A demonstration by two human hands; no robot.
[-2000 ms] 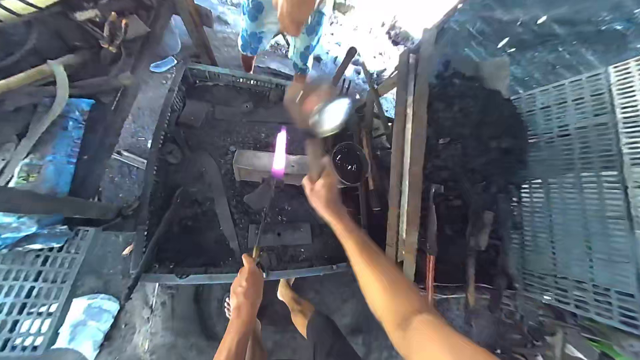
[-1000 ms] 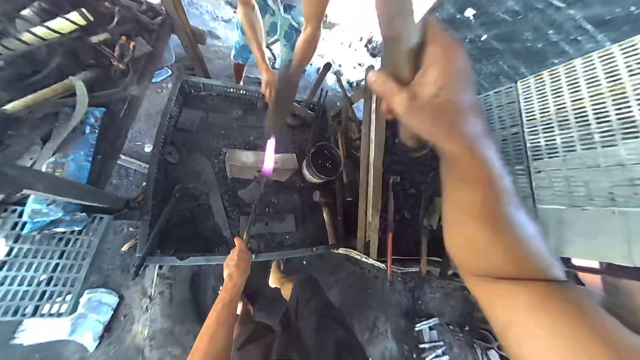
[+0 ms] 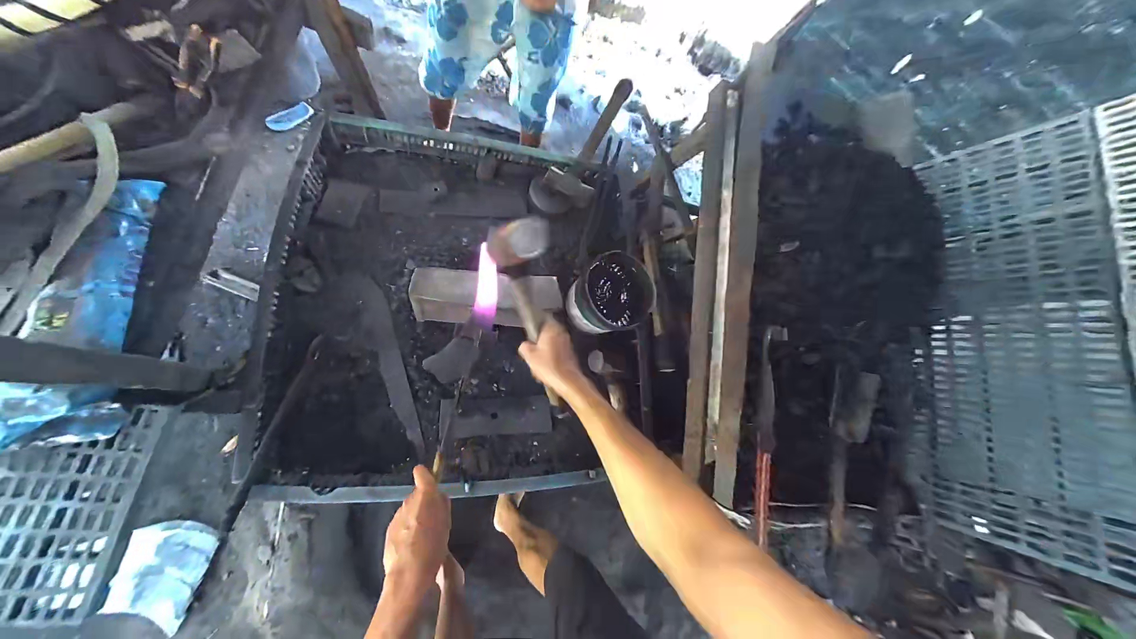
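My left hand (image 3: pixel 417 532) grips the end of long thin tongs (image 3: pixel 453 408), which reach up to a glowing workpiece (image 3: pixel 486 284). The glowing metal lies across a block-shaped anvil (image 3: pixel 444 295). In my right hand (image 3: pixel 551 355) is the handle of a hammer (image 3: pixel 518 241); its blurred head is just right of the glowing tip, and whether they touch I cannot tell. A dark flat piece (image 3: pixel 453 358) lies by the tongs' jaws. To the anvil's right stands a round container of dark liquid (image 3: pixel 619 291).
The anvil stands in a soot-covered tray (image 3: pixel 532 480). A sledgehammer (image 3: pixel 568 184) rests at its far right, beyond which a person in patterned trousers (image 3: pixel 541 53) stands. Wooden planks (image 3: pixel 738 266) run along the right, beside dark charcoal (image 3: pixel 843 231). A small hammer (image 3: pixel 608 368) lies below the container.
My right hand has come down from its raised position with the hammer. The other person's hands, low over the tray a second ago, have moved back, and the sledgehammer now rests at the tray's far right.
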